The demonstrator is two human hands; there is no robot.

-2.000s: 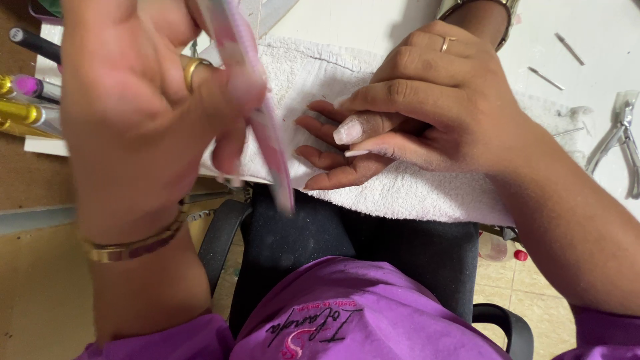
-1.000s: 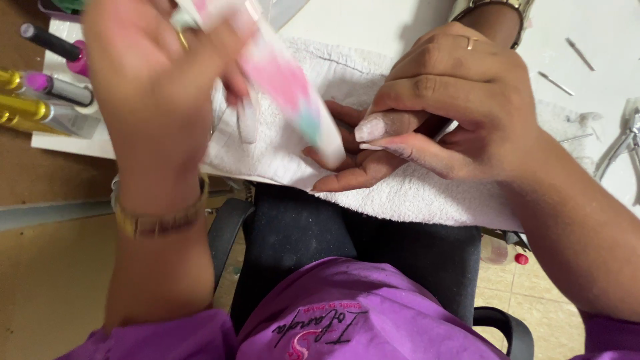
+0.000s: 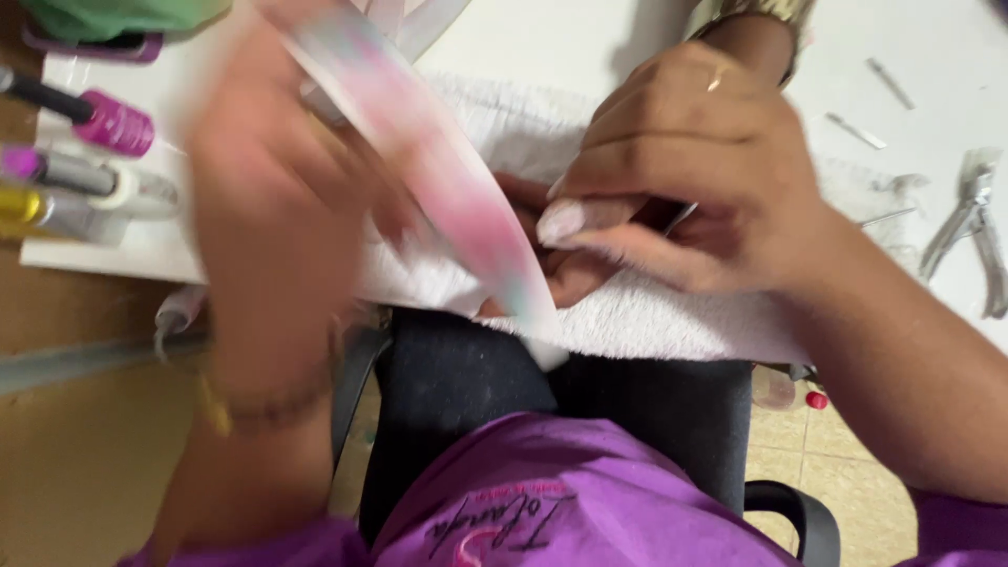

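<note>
In my left hand [image 3: 283, 181], blurred by motion, is a long nail file [image 3: 449, 181] with a pink, white and teal pattern. The file slants down to the right, its lower end over the towel's near edge. My right hand [image 3: 693, 165] grips a finger of another person's hand [image 3: 587, 276], which lies on a white terry towel [image 3: 677, 323]. Between my right thumb and fingers shows a long nail [image 3: 561, 222], whitish and dusty. The file passes close beside it; whether they touch is unclear. Most of the other hand is covered by mine.
Nail polish bottles [image 3: 118, 124] stand at the left edge of the white table [image 3: 551, 31]. Metal cuticle nippers [image 3: 972, 228] and thin metal bits [image 3: 857, 130] lie at the right. A green cloth-like item [image 3: 118, 16] is at the top left, a chair armrest [image 3: 795, 520] below right.
My left hand and the file keep moving over the other person's hand; the file's patterned face shows now, where its edge showed two seconds ago. My right hand keeps its grip.
</note>
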